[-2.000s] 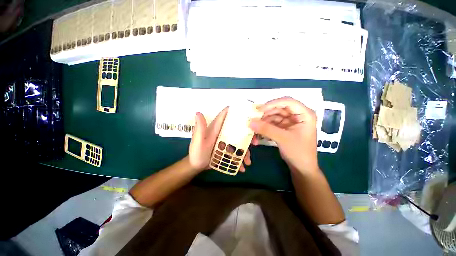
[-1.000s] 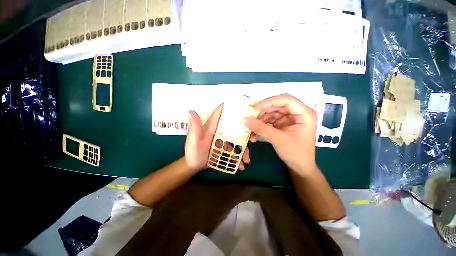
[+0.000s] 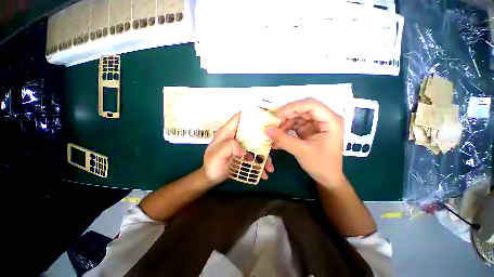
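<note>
A gold-beige phone front housing is held tilted in front of me, keypad holes toward me. A pale adhesive piece covers its upper part, over the screen area. My left hand holds the housing from the left, its thumb on the front just above the keypad holes. My right hand pinches the upper right edge of the pale piece between thumb and fingers. The white liner strip lies behind my hands, with a row of dark round holes at its left; its middle is partly hidden.
Two loose housings lie at left. A fresh sheet stack and used liner sheets lie at the back. Peeled backing papers lie on a clear plastic bag at right. A fan is at the right edge.
My left thumb has moved from standing clear of the housing onto its front. My right hand keeps its pinch near the same place. The view has shifted slightly.
</note>
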